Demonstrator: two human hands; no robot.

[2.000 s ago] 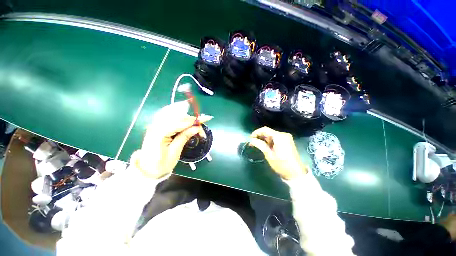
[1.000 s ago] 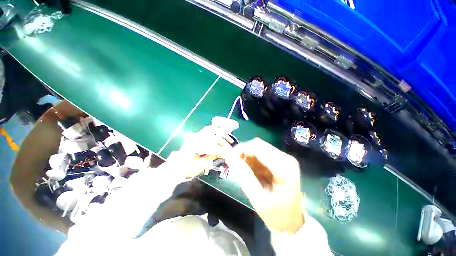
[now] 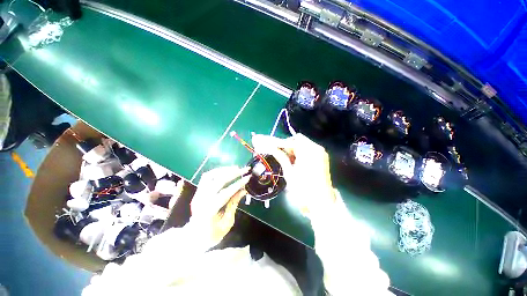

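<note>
A camera housing with a round black open cup (image 3: pixel 267 184) is held between my hands over the front edge of the green bench. Red and yellow leads (image 3: pixel 247 145) stick out of the cup, with a small pale plug at their end. A white pigtail cable (image 3: pixel 281 122) loops up behind it. My left hand (image 3: pixel 218 202) grips the cup's left side. My right hand (image 3: pixel 301 173) is on its upper right side, with fingertips at the wires by the rim. Whether the fingertips hold a wire or tie is too blurred to tell.
Several black camera heads (image 3: pixel 365 151) stand in rows at the back right. A tangled heap of clear-white ties (image 3: pixel 414 228) lies to the right. A brown cardboard box (image 3: pixel 52 199) of housings is at the lower left. A white housing (image 3: pixel 514 254) is at the right edge. A blue bin (image 3: pixel 451 29) is beyond the rail.
The view has shifted from further right to further left. My right hand came from near the bench on the right to the cup. The cup's opening and leads show again after being covered.
</note>
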